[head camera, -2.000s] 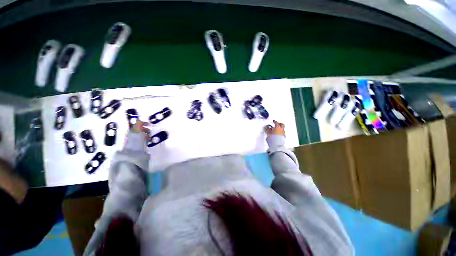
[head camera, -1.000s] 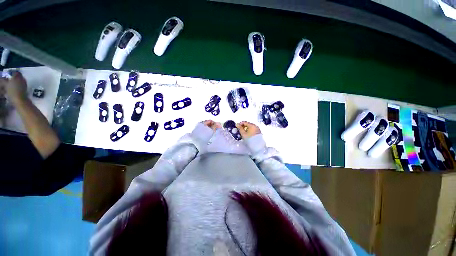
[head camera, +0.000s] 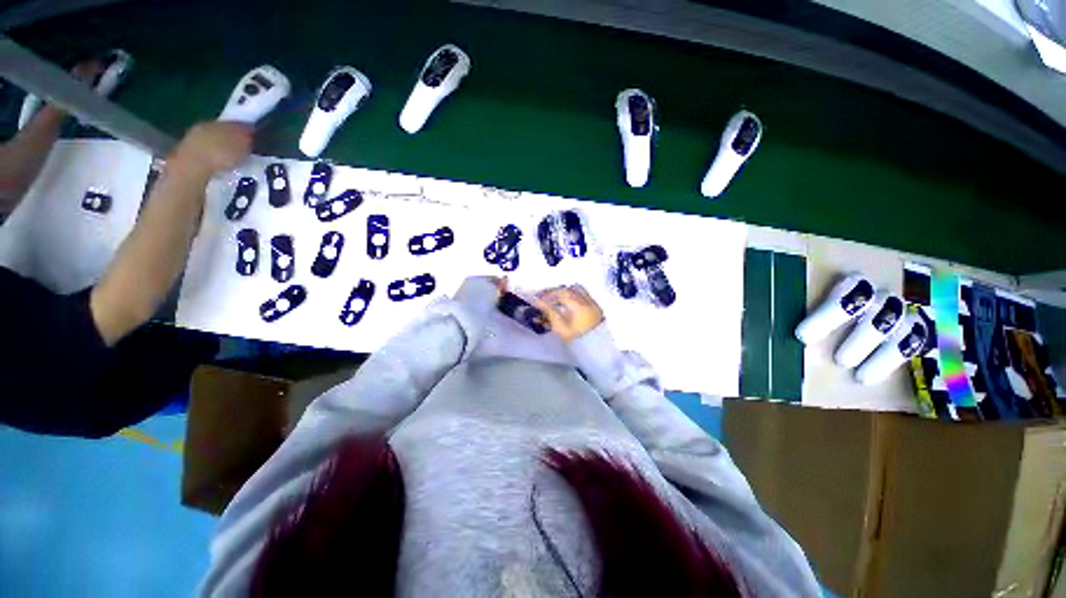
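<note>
A dark oval panel is held close to my body at the bench's front edge. My right hand grips its right end, with the fingers curled over it. My left hand is at its upper left end, mostly hidden by the sleeve, so its grip cannot be told. Several dark oval panels with pale spots lie loose on the white bench to the left. Clustered shiny dark panels lie in small heaps in the middle and to the right.
The green conveyor belt behind the bench carries white handheld devices. Another person's arm reaches across at the left, hand on a white device. White devices and colour sheets are at right, beside a brown carton.
My hands came together from apart, and a dark panel is now between them, more covered than a second ago. The other person's arm has reached over to a device on the belt.
</note>
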